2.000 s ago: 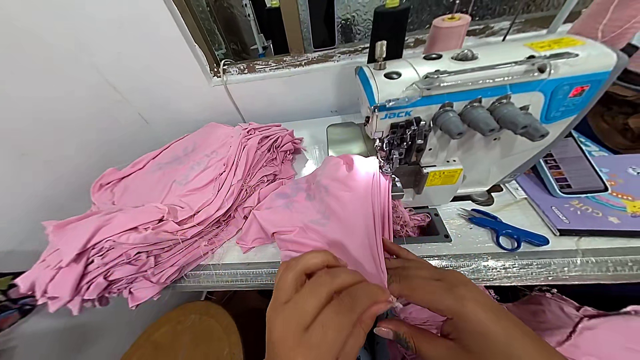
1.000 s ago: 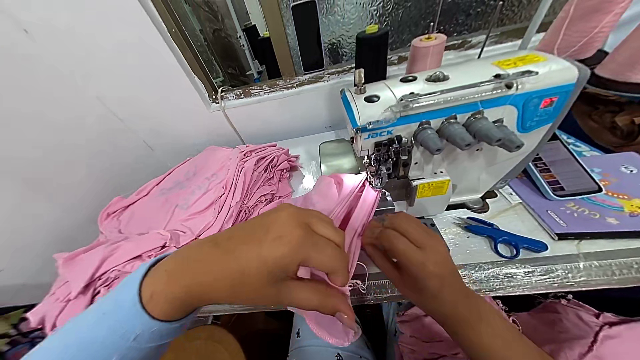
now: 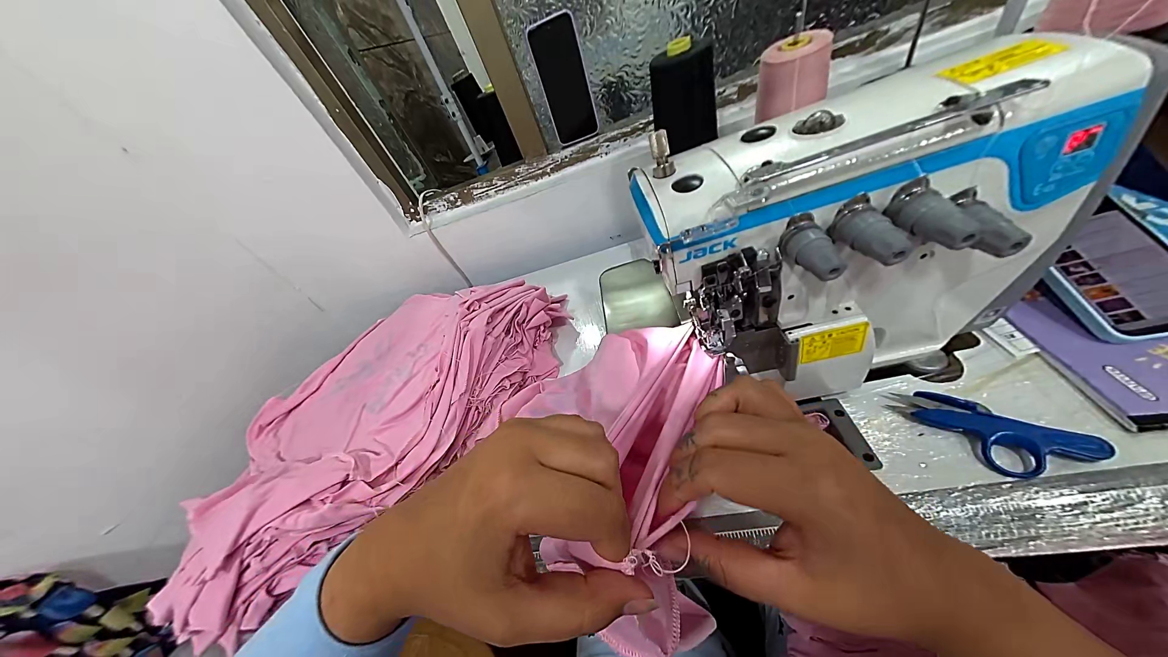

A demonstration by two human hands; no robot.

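Observation:
A piece of pink knit fabric (image 3: 657,392) runs from under the presser foot of a white and blue Jack overlock sewing machine (image 3: 876,182) down between my hands. My left hand (image 3: 511,520) pinches its serged edge between thumb and fingers, beside a tangle of loose thread ends (image 3: 652,558). Close by on the right, my right hand (image 3: 776,493) grips the fabric's folded edges, just below the lit needle area. The fabric's lower end hangs past the table's front edge.
Left of the machine lies a heap of pink fabric pieces (image 3: 383,411). Blue-handled thread snips (image 3: 1004,433) rest on the right, near a phone (image 3: 1118,274) on a purple notebook (image 3: 1086,365). Black (image 3: 684,96) and pink thread cones (image 3: 794,78) stand behind the machine. Another phone (image 3: 563,78) leans at the window.
Two seconds ago both hands were together at the table's front edge; they have since moved up beside the fabric, which has been opened into folds. The view has shifted closer to the machine.

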